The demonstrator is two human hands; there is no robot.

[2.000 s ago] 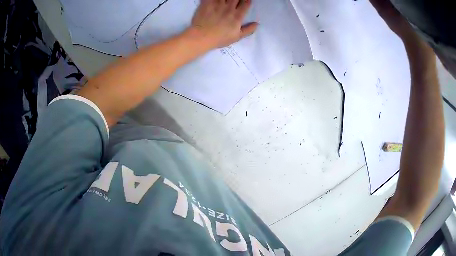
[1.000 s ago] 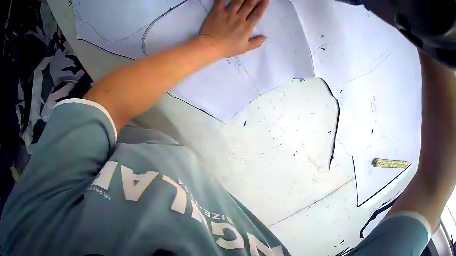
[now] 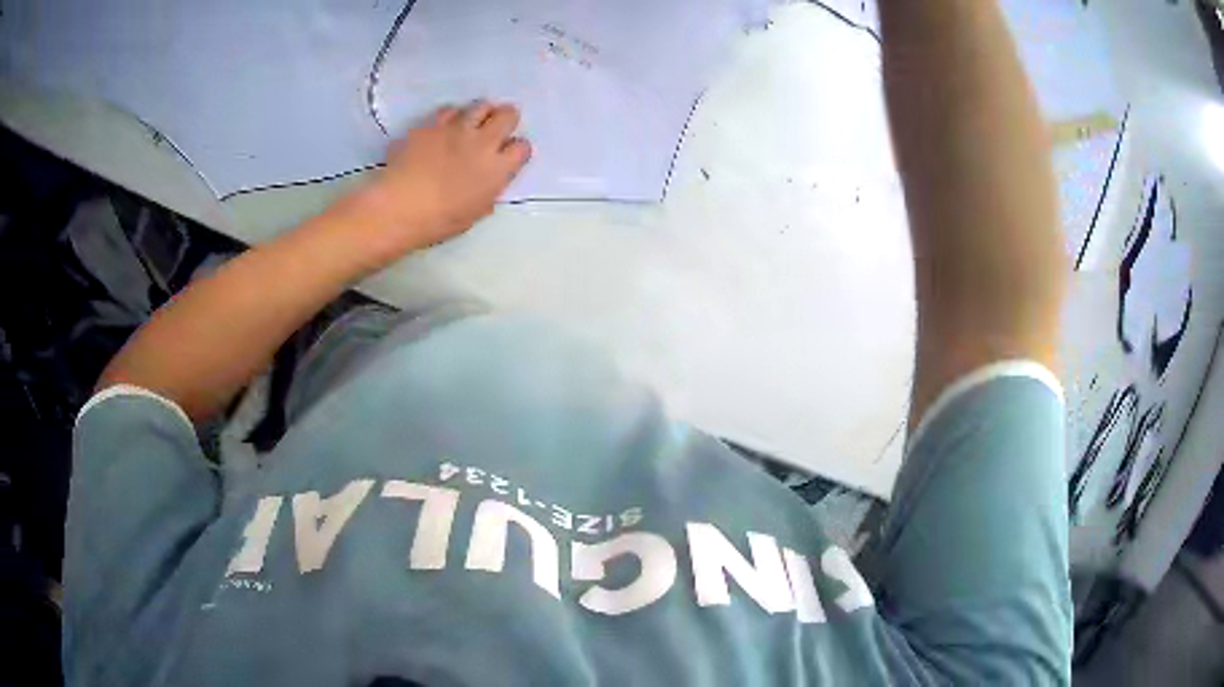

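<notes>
My left hand [image 3: 459, 168] lies on the near part of the white paper marker [image 3: 591, 114], close to its cut edge, fingers slightly curled and nothing seen in it. A thin dark edge of the lay shows below the paper. A curved cut line runs just beyond my fingers. My right forearm reaches up past the top edge of the picture, so my right hand and anything in it are out of view. No cutting machine is in view.
The pale table [image 3: 792, 269] shows between the paper and my shirt. A yellow strip [image 3: 1085, 128] lies on paper right of my right forearm. Cut shapes with dark edges [image 3: 1154, 282] lie at the far right. Dark scraps [image 3: 121, 255] are beyond the table's left edge.
My left hand has moved down and left over the paper, towards my body. My right hand's arm now reaches up out of the picture, and the dark machine body has left the view.
</notes>
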